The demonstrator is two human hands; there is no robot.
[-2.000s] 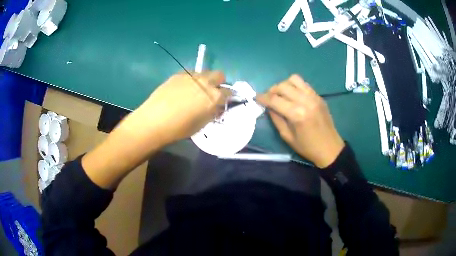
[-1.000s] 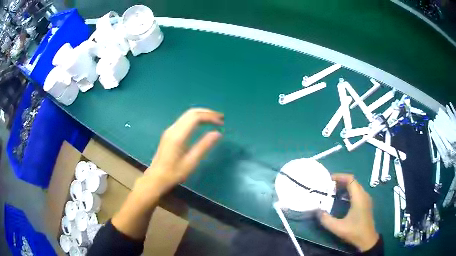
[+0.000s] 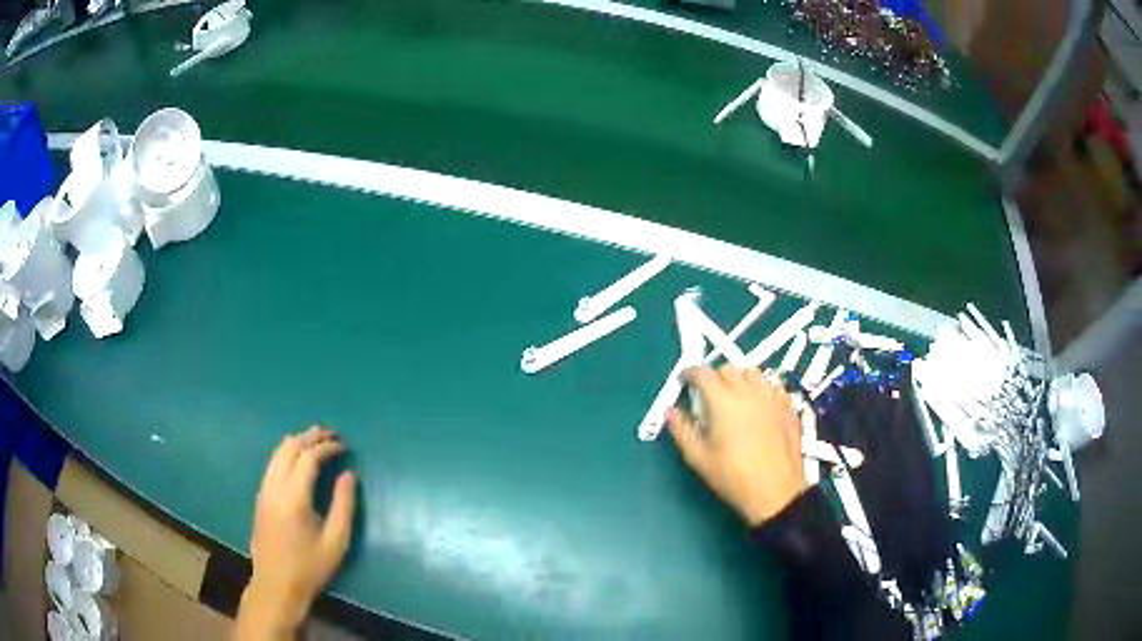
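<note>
My left hand (image 3: 301, 520) is over the near left part of the green bench top, its fingers loosely bent and apart, holding nothing. My right hand (image 3: 745, 445) is at the scattered white stick antennas (image 3: 582, 341), its fingertips beside or on one of them; whether it grips one is hidden. The dense black cable bundle (image 3: 877, 482) lies just right of my right hand, partly under the sleeve, with small white, blue and yellow plugs (image 3: 964, 582) at its near end.
Stacked white housings (image 3: 175, 194) are at far left, more in a cardboard box (image 3: 132, 538) below. An antenna pile (image 3: 989, 388) and white cup (image 3: 1077, 411) are at right. Beyond the pale strip (image 3: 501, 200) stand a housing with two sticks (image 3: 795, 107) and another unit (image 3: 222, 31).
The view has turned up and right. The round housing has left my right hand, which is now at the antennas. My left hand stays empty. The far surface has come into view.
</note>
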